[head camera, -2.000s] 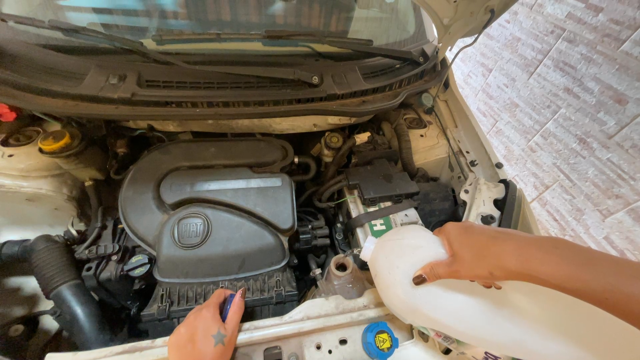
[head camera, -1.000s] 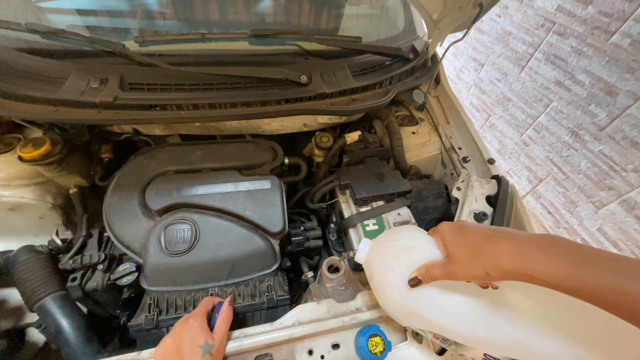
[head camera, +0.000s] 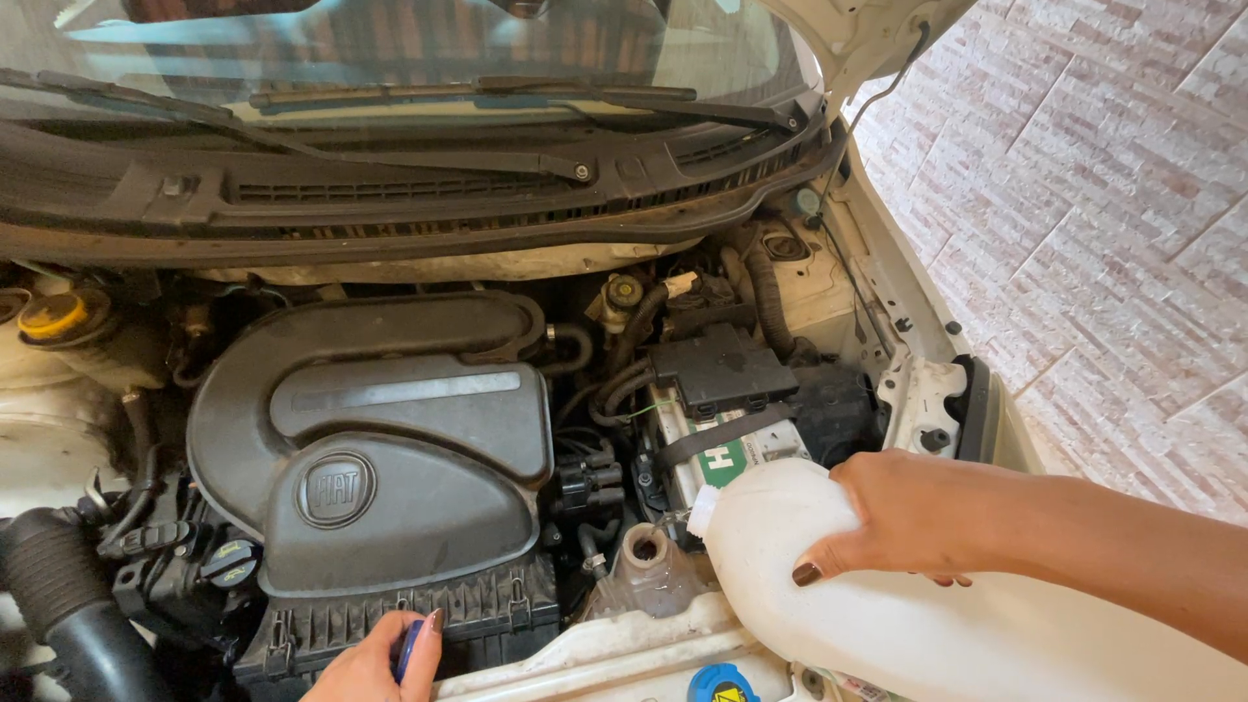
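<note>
My right hand (head camera: 907, 517) grips a large white plastic bottle (head camera: 829, 585), tilted so its mouth points left. A thin stream of clear liquid runs from the mouth toward the open neck of a translucent reservoir (head camera: 648, 570). My left hand (head camera: 385, 658) is at the bottom edge by the black air filter housing (head camera: 419, 614), with a small dark blue object (head camera: 409, 651) held between thumb and finger; most of that object is hidden. A blue cap with a yellow warning mark (head camera: 721, 685) sits at the front panel.
A black Fiat engine cover (head camera: 390, 439) fills the middle of the bay. The strapped battery (head camera: 731, 448) lies right of it, behind the bottle. A ribbed air hose (head camera: 54, 570) is at left, near a yellow reservoir cap (head camera: 58, 314). The raised hood's edge (head camera: 868, 29) shows top right.
Liquid now shows between the bottle's mouth and the reservoir; none can be made out in the earlier frames. Both hands keep their holds.
</note>
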